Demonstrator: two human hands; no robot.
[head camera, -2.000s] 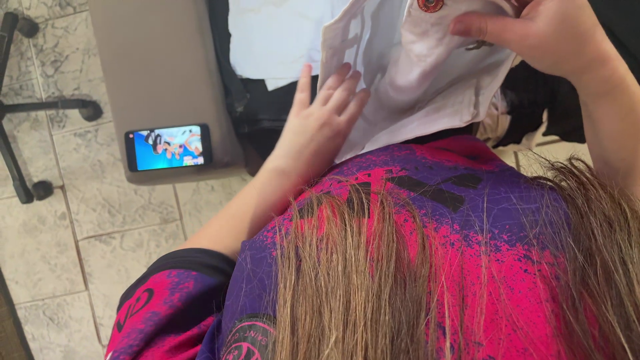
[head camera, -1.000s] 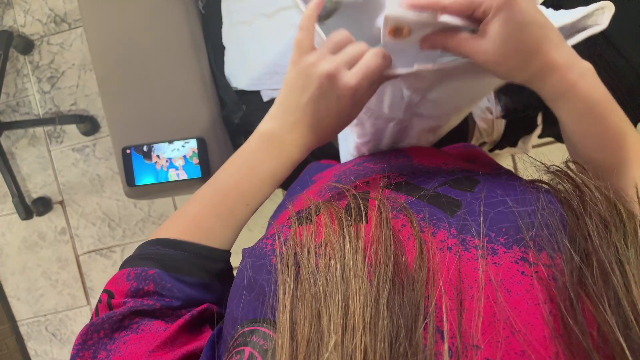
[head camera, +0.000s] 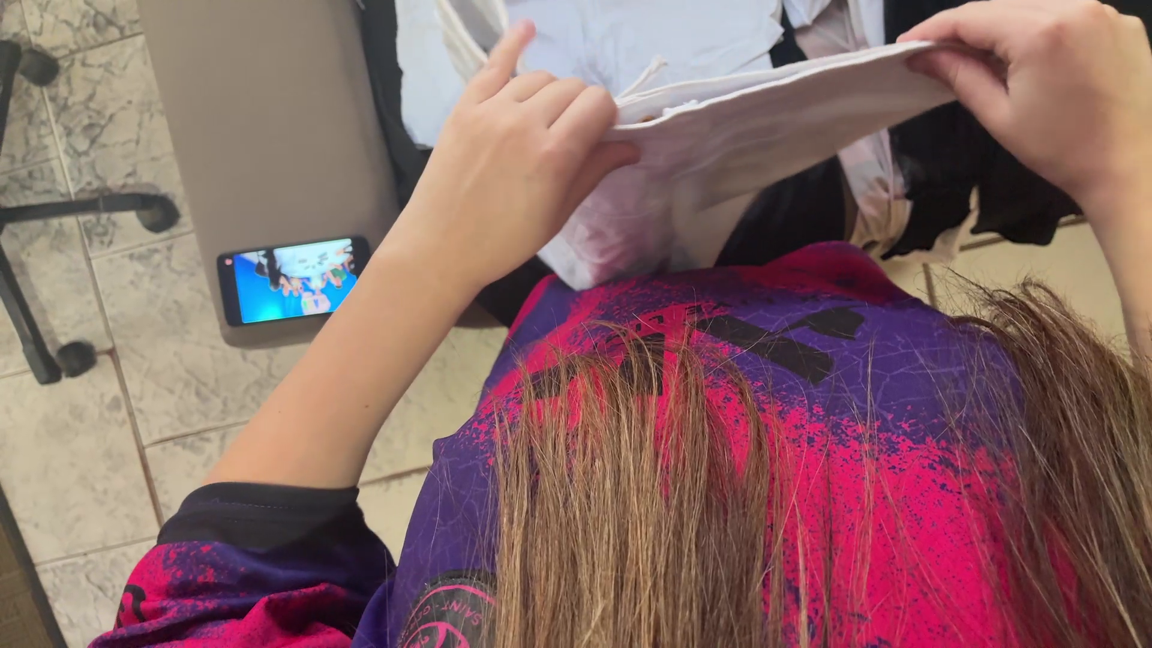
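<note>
A piece of white cloth is stretched between my two hands above my lap. My left hand pinches its left end between thumb and curled fingers, with the index finger pointing up. Its right corner is gripped between the thumb and fingers of my right hand. A loose thread stands up at the top edge near my left hand. Behind lies more white fabric. The lower part of the held cloth hangs down to my shirt.
A phone with a lit screen lies on the end of a grey-brown padded surface at the left. Wheeled chair legs stand on the tiled floor beyond it. Dark fabric hangs at the right.
The cloth, bunched between my hands a second ago, is now drawn out sideways. My right hand has moved to the right. An orange-red round detail seen on the cloth earlier is now mostly hidden.
</note>
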